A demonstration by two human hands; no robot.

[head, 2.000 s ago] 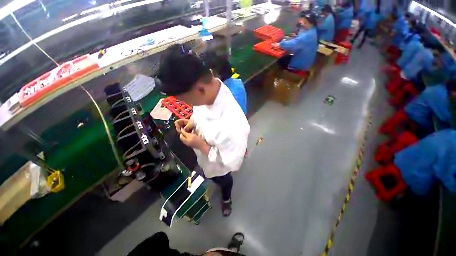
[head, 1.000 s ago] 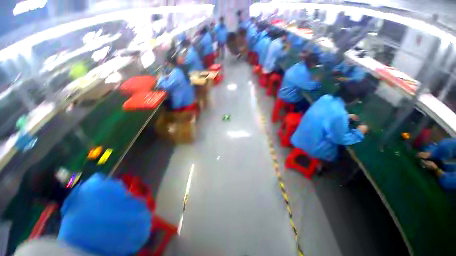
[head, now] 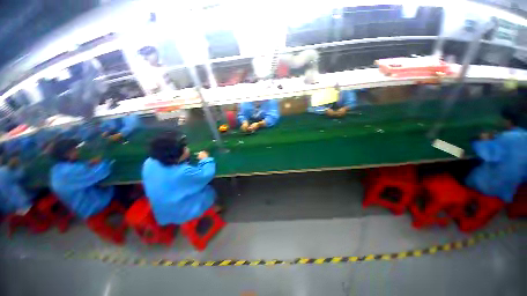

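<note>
Neither of my hands is in the picture. A long green-topped bench [head: 300, 149] runs across the view in front of me. A person in a blue smock [head: 176, 188] sits at its near side, left of centre, with a hand raised near the bench top. Across the bench, another person's hands [head: 252, 125] are close together; what they hold is too small to tell. A second pair of hands [head: 336, 111] shows farther right. A pale flat strip [head: 448, 148] lies on the bench at the right.
Red stools [head: 391, 189] stand under the bench at the right, and another red stool [head: 202, 228] stands left of centre. Yellow-black tape [head: 300, 261] crosses the grey floor. An orange-red tray [head: 413, 66] sits on the overhead shelf. A person in blue [head: 504, 159] sits at the far right.
The view has swung right, from the person in white, then down the aisle, to the bench across the aisle. The left-hand bench is out of view. No hand of mine shows in any frame.
</note>
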